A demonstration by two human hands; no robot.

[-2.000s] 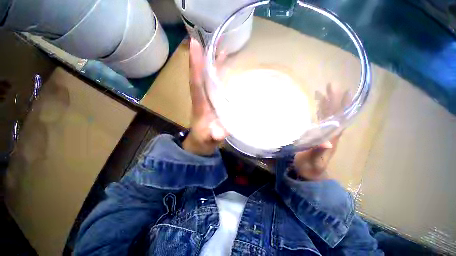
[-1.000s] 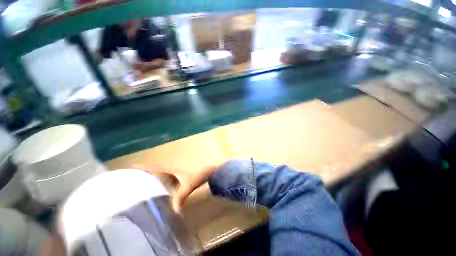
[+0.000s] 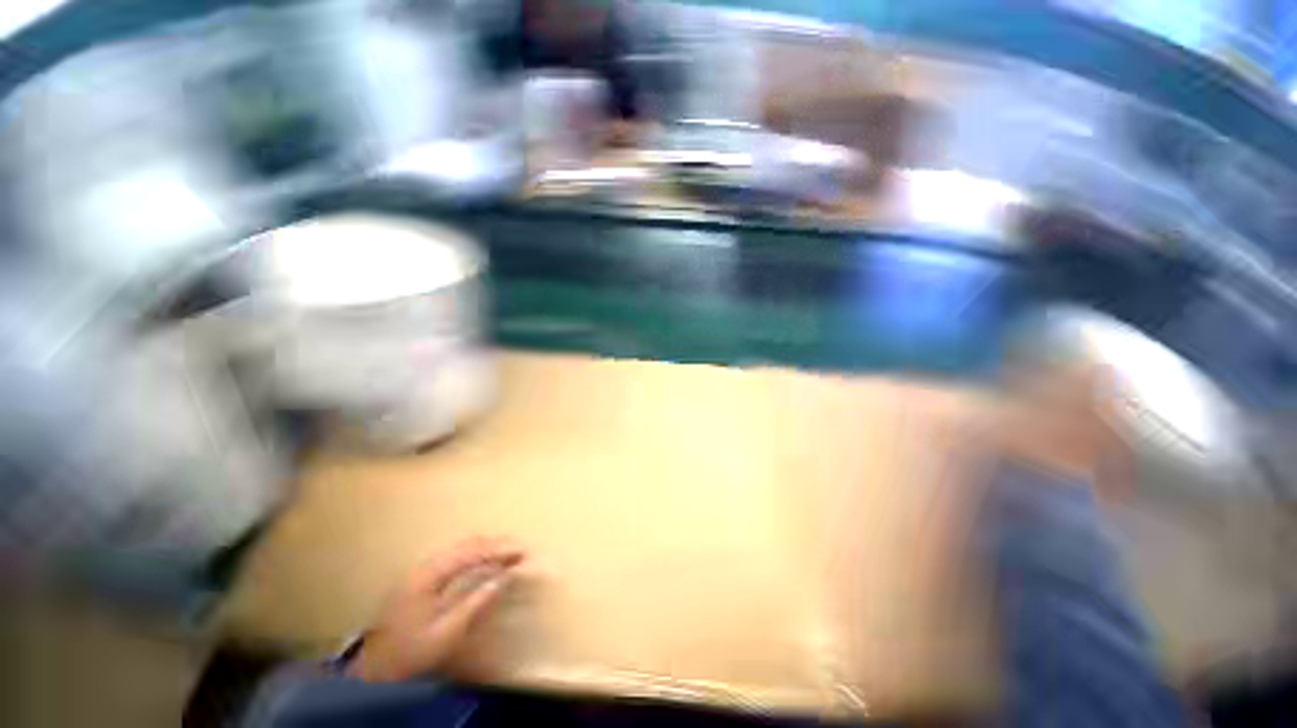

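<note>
The whole view is blurred. My left hand is low at the left of centre, over the front part of the cardboard sheet. It holds nothing, and its fingers are loosely bent with a small gap between them. My right hand is a smear at the right. It is on the near side of a tilted white pot and appears to hold it; its fingers cannot be made out. White pots stand upright, nested, on the left part of the cardboard.
More blurred pale tubs are at the far left. The green line surface runs behind the cardboard. Beyond it are a person in dark clothing, a brown carton and white items. A green beam crosses the top.
The white pot at lower left has left that place; my right hand is now far right at a white pot. My left hand now shows empty over the cardboard. The view has turned.
</note>
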